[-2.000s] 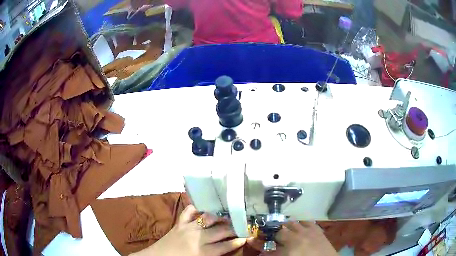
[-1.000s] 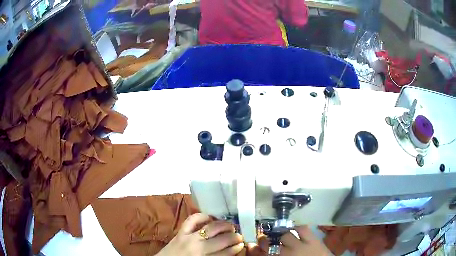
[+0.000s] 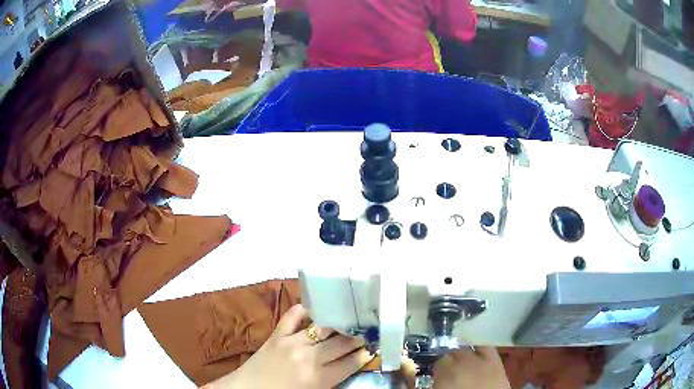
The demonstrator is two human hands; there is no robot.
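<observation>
A rust-brown fabric piece (image 3: 221, 327) lies on the white table left of the needle area, with puckered folds in it. My left hand (image 3: 304, 357), with a ring on one finger, lies over its right edge, fingertips at the presser foot area. My right hand (image 3: 466, 369) is just right of the needle area, partly hidden under the white sewing machine head (image 3: 487, 251) and cut off by the bottom edge. Whether its fingers grip cloth is hidden. The needle itself is hidden behind the head.
An open carton (image 3: 148, 57) at left spills a heap of rust-brown pieces (image 3: 99, 182) over a larger pointed panel (image 3: 167, 247) with a pink tip. Crumpled brown cloth (image 3: 552, 366) lies right of the needle. Behind are a blue bin (image 3: 388, 102) and a person in red (image 3: 373, 34).
The whole view has shifted, so the machine head appears further right. My left hand has stayed on the fabric near the needle, and my right hand has stayed beside the needle area.
</observation>
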